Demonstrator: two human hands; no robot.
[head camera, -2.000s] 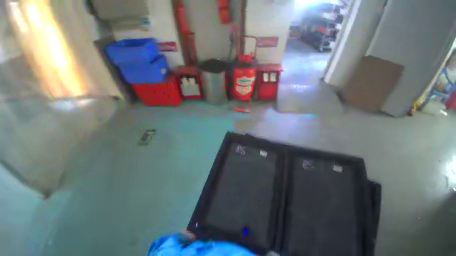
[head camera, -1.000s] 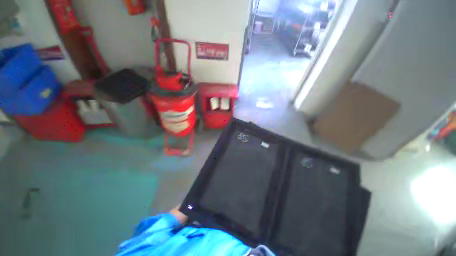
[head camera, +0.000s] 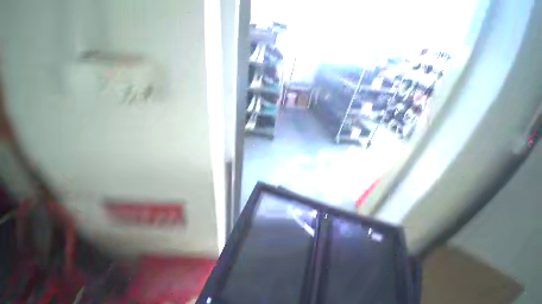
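Observation:
A black two-pocket tray (head camera: 319, 234) shows at the bottom centre, in front of me at the doorway. It holds two glossy dark screen units side by side, the left one (head camera: 270, 255) and the right one (head camera: 359, 264). Both reflect light, and a small white label shows near the top of the right one. The edge of another black layer shows at the tray's right side. The tray's near end is cut off by the frame's bottom edge. Neither of my hands can be made out.
A doorway stands ahead, its left frame (head camera: 229, 119) upright and a bright room beyond. Inside are a loaded rack (head camera: 263, 89) at left and wire shelving (head camera: 362, 107) at right. A red box (head camera: 172, 276) is low at left. A brown board (head camera: 466, 276) leans at lower right.
The view has moved forward to the doorway. The tray sits lower in view, and the blue sleeve and the hand at its near left corner have gone out of sight.

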